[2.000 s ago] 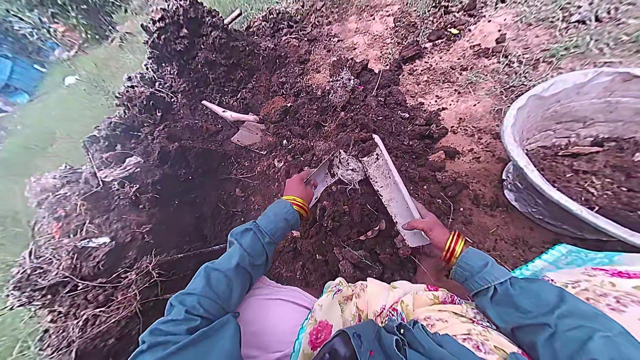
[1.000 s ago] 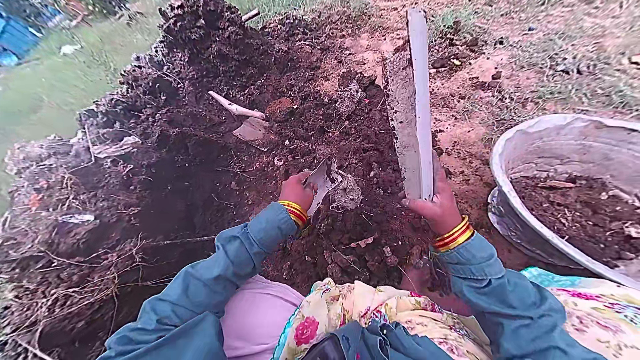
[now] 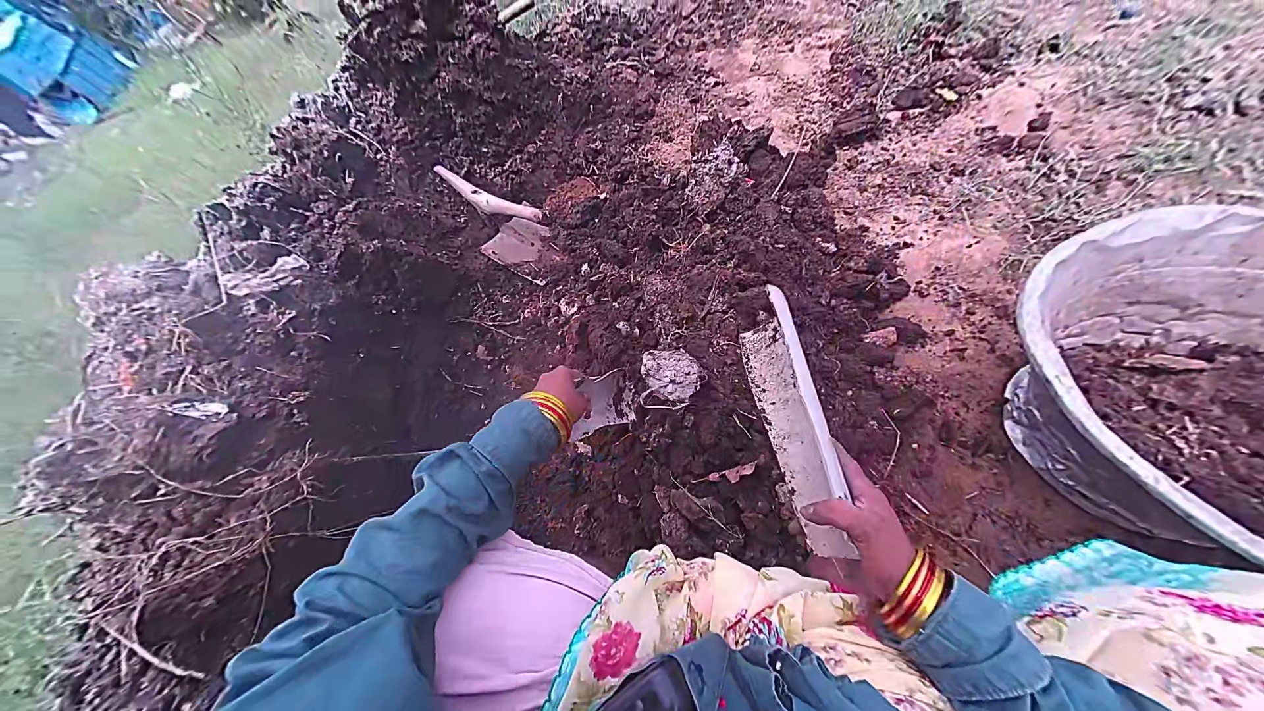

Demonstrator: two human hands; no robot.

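My right hand (image 3: 864, 523) grips the lower end of a long, pale, angled strip (image 3: 795, 425), its inner face smeared with soil. My left hand (image 3: 565, 393) is closed on a thin, pale flat piece (image 3: 604, 405) low over the dark soil (image 3: 671, 494); its fingertips are partly hidden. Just right of that piece lies a pale, roundish clump (image 3: 671, 375) with thin roots. Farther off, a hand hoe with a wooden handle (image 3: 489, 197) and a metal blade (image 3: 520, 247) rests on the heap.
A large grey tub (image 3: 1047, 346) holding dark soil stands at the right. A steep bank of soil with dry roots (image 3: 197, 494) rises at the left, with grass (image 3: 59, 237) beyond it. Blue sheeting (image 3: 59, 59) shows at the top left.
My right hand has lowered the strip from its raised, upright position a second ago. The clump, against the flat piece in my left hand before, now lies apart on the soil.
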